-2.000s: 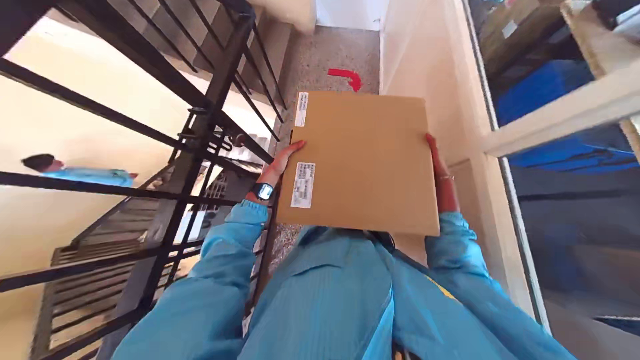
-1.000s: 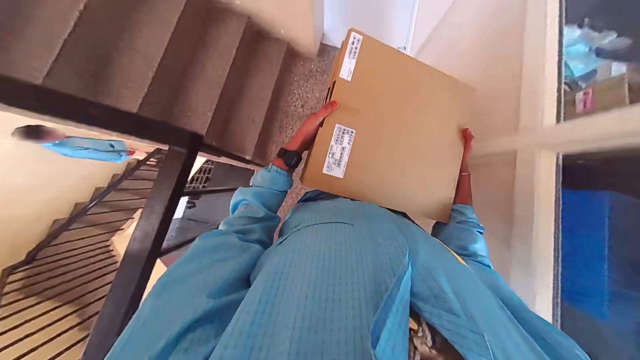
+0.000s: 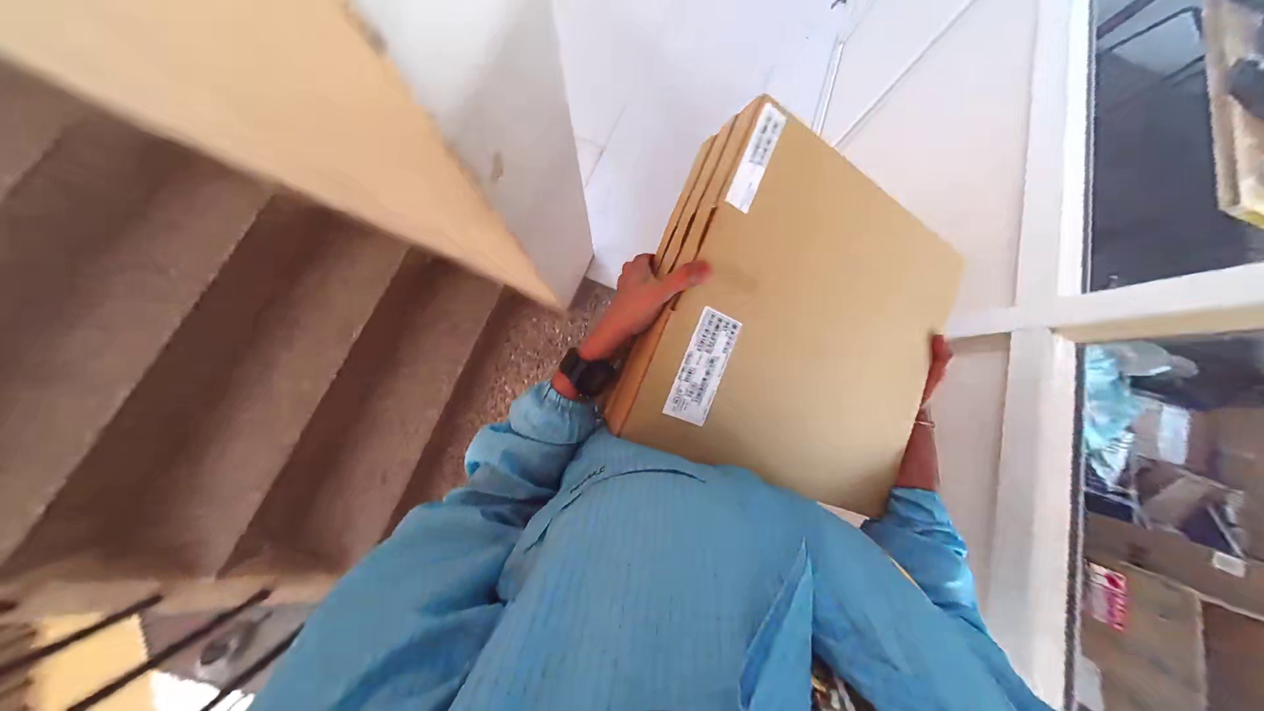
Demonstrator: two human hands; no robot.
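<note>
A stack of flat cardboard boxes (image 3: 810, 296) is held against my front, tilted, with its layered edges showing on the left. Two white printed labels lie on the top box, one near the upper corner and one by the lower left edge. My left hand (image 3: 654, 296) grips the left side, thumb on the top face and fingers around the edge; a dark watch is on that wrist. My right hand (image 3: 936, 370) holds the right edge, its fingers partly hidden behind the boxes. A thin bracelet circles the right wrist.
Stone stairs (image 3: 247, 365) run along the left, beside a wall edge (image 3: 474, 197). A white-framed window (image 3: 1047, 316) stands close on the right, with cardboard cartons (image 3: 1145, 632) behind the glass. Black railing bars (image 3: 168, 647) show at the lower left. Speckled floor (image 3: 523, 355) lies between stairs and boxes.
The view has turned and moved along considerably. The railing and the person in blue at the left are out of sight. Both hands still hold the boxes, whose stacked edges now show.
</note>
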